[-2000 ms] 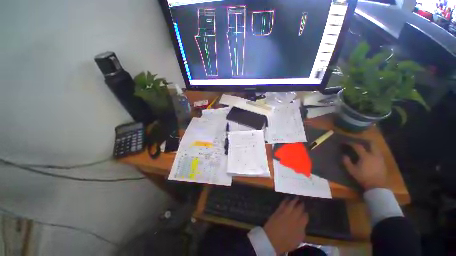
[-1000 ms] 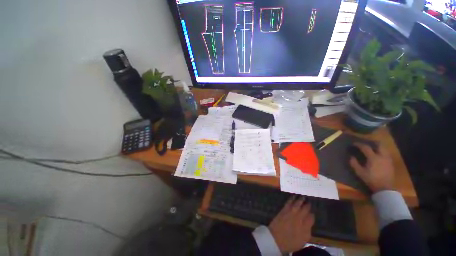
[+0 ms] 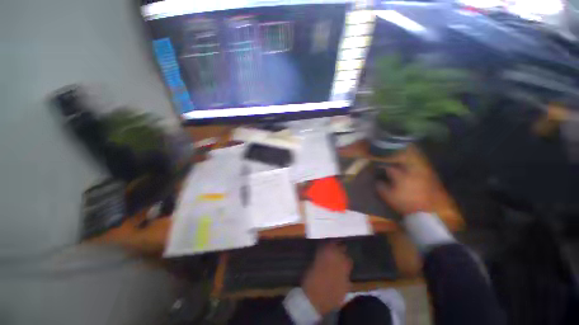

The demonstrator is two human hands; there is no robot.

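The view is blurred. My right hand [image 3: 406,189] rests over the dark mouse [image 3: 383,175] on the dark grey mat [image 3: 365,194]. My left hand [image 3: 327,277] lies on the long black keyboard [image 3: 273,261] on the pull-out tray, its fingers near the back edge. The monitor [image 3: 266,66] shows smeared outlines of trouser and smaller pattern pieces on black. A red-orange piece [image 3: 327,193] lies left of the mat on a white sheet [image 3: 336,223].
A highlighted sheet [image 3: 212,203], notes [image 3: 273,198] and a black phone [image 3: 268,154] lie below the monitor. A calculator [image 3: 103,206] and dark bottle [image 3: 82,120] stand left. A potted plant [image 3: 416,95] is behind the mat. A slim pale yellow tool [image 3: 357,167] lies on the mat.
The camera view has swung, so the desk and monitor sit further left and the picture is blurred. More of the dark area at right shows. Both hands remain at mouse and keyboard.
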